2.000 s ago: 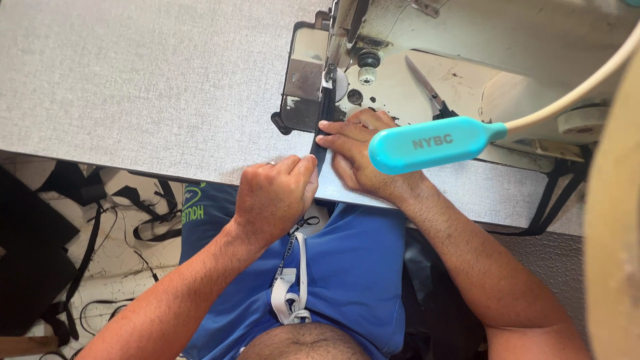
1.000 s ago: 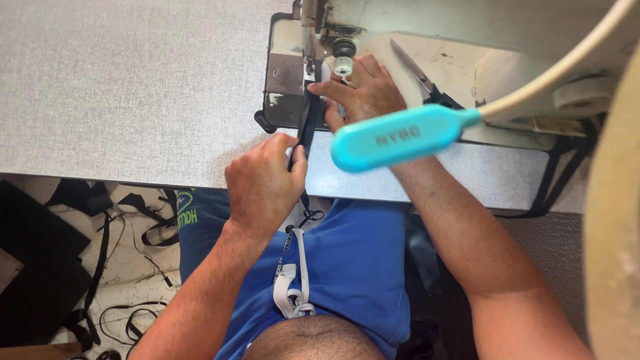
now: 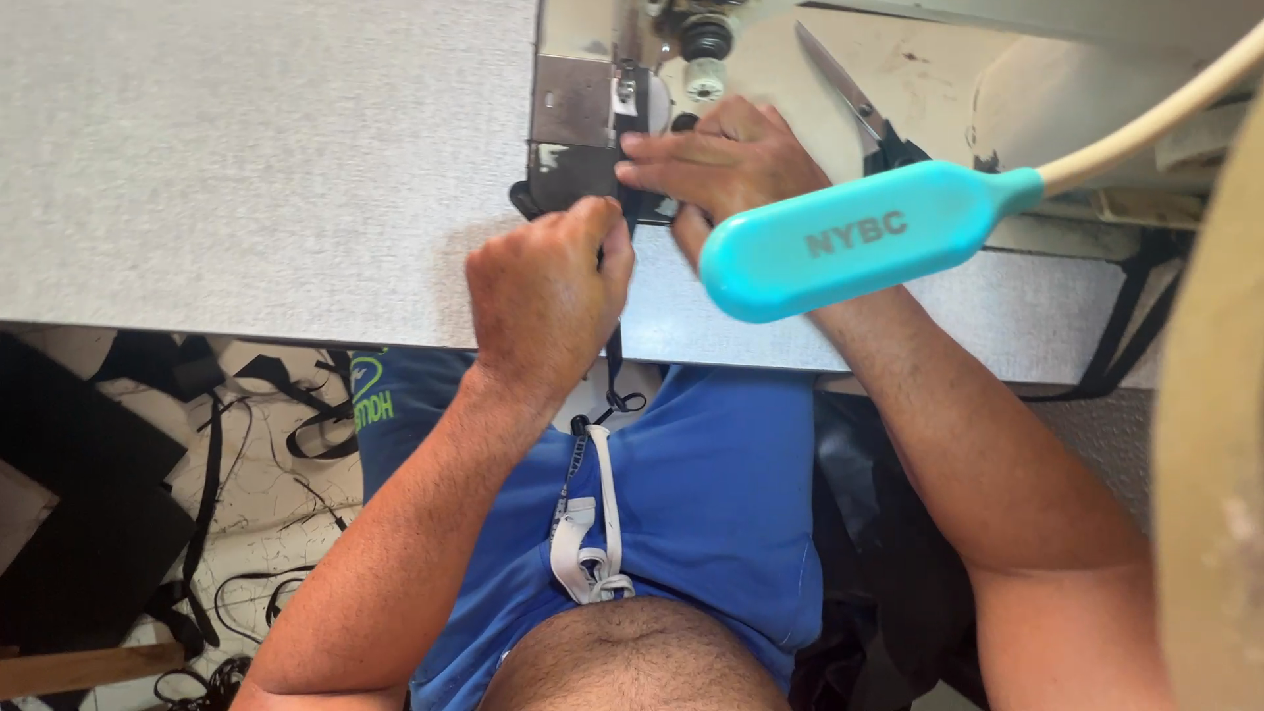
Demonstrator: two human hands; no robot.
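Observation:
A narrow black fabric strip (image 3: pixel 632 104) runs under the presser foot (image 3: pixel 624 91) of a sewing machine and down over the table's front edge. My left hand (image 3: pixel 553 281) pinches the strip between thumb and forefinger, just below the machine's metal plate (image 3: pixel 573 109). On the strip nearer the foot rest the extended fingertips of my right hand (image 3: pixel 731 163); whether they grip it I cannot tell. The lamp's turquoise head hides part of my right hand and wrist. Below my left hand the strip's lower end hangs near my lap.
A turquoise lamp head (image 3: pixel 849 242) on a beige flexible neck reaches in from the right. Scissors (image 3: pixel 849 94) with black handles lie on the machine bed, behind my right hand. Black fabric scraps (image 3: pixel 89 444) and strips lie below the grey table (image 3: pixel 247 178) at the left.
My left hand has moved up along the strip toward the metal plate since one second ago. My right fingers stay at the strip near the foot.

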